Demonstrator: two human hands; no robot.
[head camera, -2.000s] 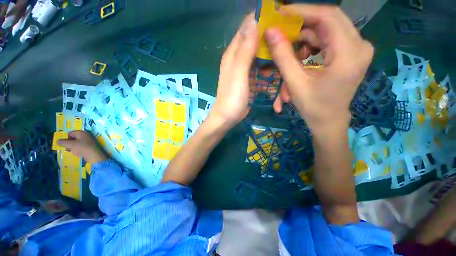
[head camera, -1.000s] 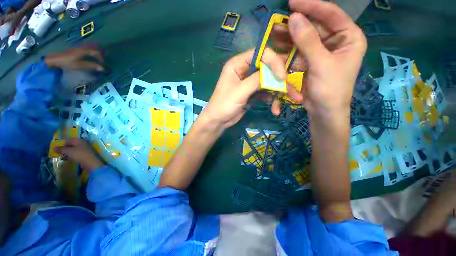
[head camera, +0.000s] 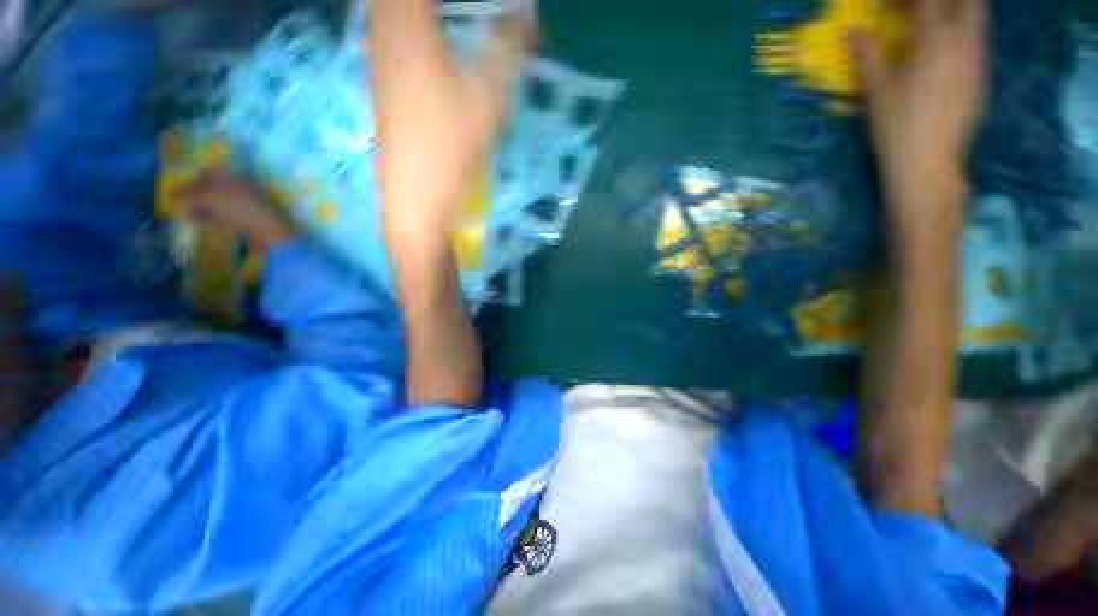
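The view is strongly blurred. My left hand (head camera: 440, 132) is over the light-blue sticker sheets (head camera: 319, 102) left of centre; its fingers are smeared, and whether it holds anything cannot be told. A few yellow stickers (head camera: 470, 229) show beside its wrist. My right hand (head camera: 921, 72) is at the upper right, its fingertips at a yellow heap or piece (head camera: 819, 51); whether it grips this cannot be told. Dark housings (head camera: 710, 223) lie tangled over a yellow sheet between my forearms. The housing with the yellow border cannot be made out.
Another person's hand (head camera: 229, 205) is at yellow stickers on the left, close to my left arm. A blue sleeve (head camera: 90, 157) reaches in at the far left. More yellow pieces (head camera: 831, 315) and light-blue sheets (head camera: 993, 271) lie around my right forearm.
My hands have parted, the left moving left over the sheets, the right moving right. The yellow-bordered housing no longer shows between them. The view has tilted down, with more of my clothing visible.
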